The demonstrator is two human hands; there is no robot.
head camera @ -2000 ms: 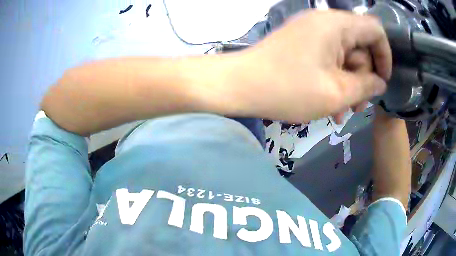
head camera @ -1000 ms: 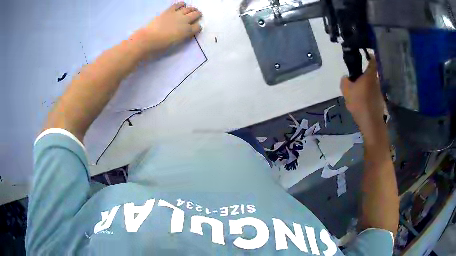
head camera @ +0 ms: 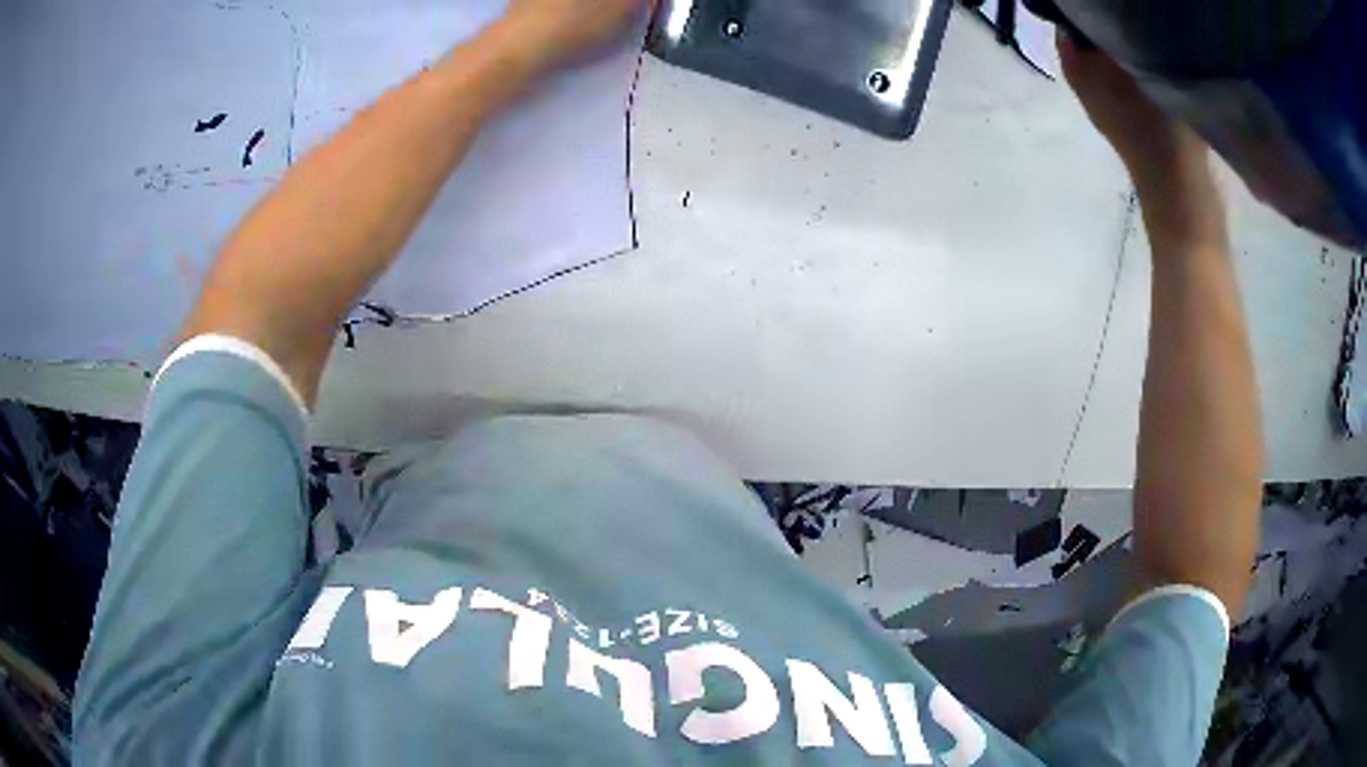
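The cutting machine's dark and blue motor body (head camera: 1244,90) fills the upper right corner. Its silver base plate (head camera: 810,53) with screws lies on the table at the top, beside the edge of the paper-covered fabric lay (head camera: 510,210). My left hand (head camera: 577,18) lies on the paper near that edge, cut off by the top of the picture; its fingers are hardly visible. My right hand (head camera: 1091,68) is at the machine, mostly hidden behind the motor body, so its grip does not show.
The pale table (head camera: 900,330) has a front edge running across below the lay. Dark and white scraps (head camera: 1072,547) litter the floor beyond it. Small dark scraps (head camera: 370,318) lie at the lay's near edge. Another dark-edged stack (head camera: 1351,352) stands at the far right.
My left hand has gone from over the machine to the paper, then up to the picture's top edge. The base plate now shows higher and further left, close to the lay's edge.
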